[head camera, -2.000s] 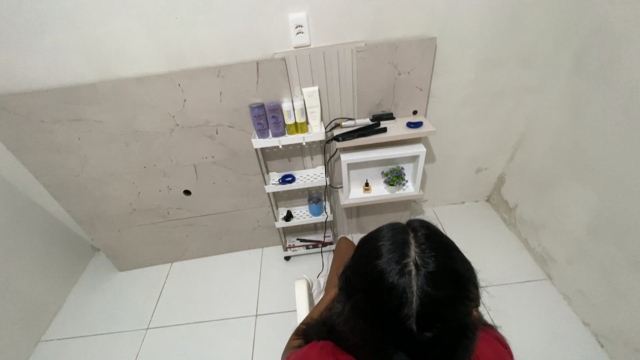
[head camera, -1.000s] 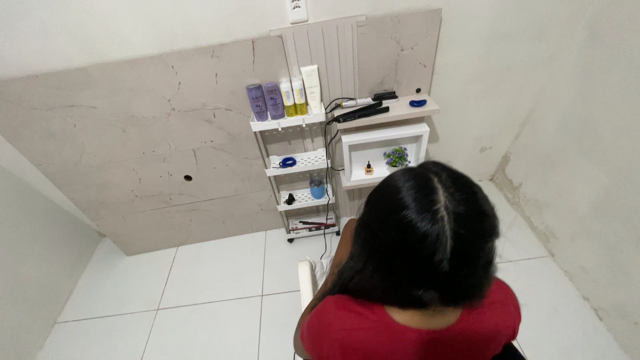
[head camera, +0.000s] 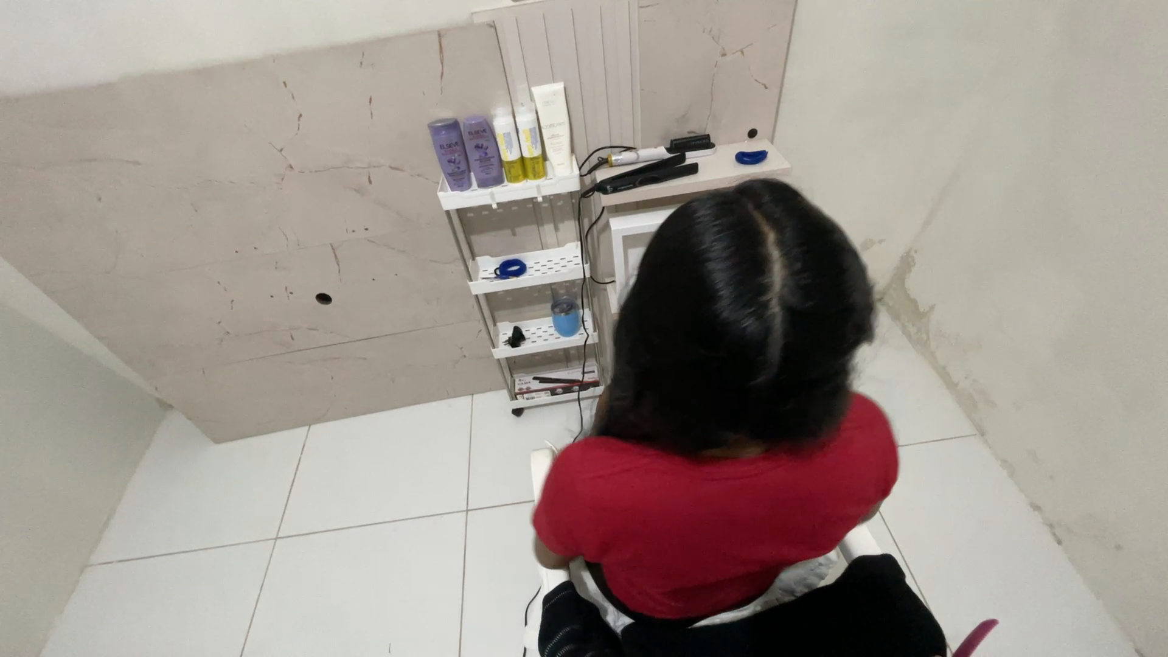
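Note:
Neither of my hands shows in the head view. A person with long dark hair (head camera: 730, 319), parted down the middle, sits with their back to me in a red shirt (head camera: 721, 520). Under them is a white chair (head camera: 860, 542) with black cloth (head camera: 803, 616) over its back. The tip of a pink object (head camera: 975, 638) pokes in at the bottom edge, right of the chair; what holds it is hidden. Ahead, a black flat iron (head camera: 643, 176) and a white styling tool (head camera: 648, 156) lie beside a black brush head (head camera: 691, 143) on a wall shelf (head camera: 768, 164).
A narrow white rolling cart (head camera: 511, 193) carries purple bottles (head camera: 464, 153), yellow-and-white bottles (head camera: 518, 146), a white tube (head camera: 553, 128), a blue band (head camera: 511, 268), a blue cup (head camera: 565, 318) and a box (head camera: 555, 381). Dark cords (head camera: 583, 274) hang beside it. Walls stand left and right.
The seated person's red shirt, barely in view at first, now shows down to the chair back. The pink tip has appeared at the bottom edge. The view has shifted.

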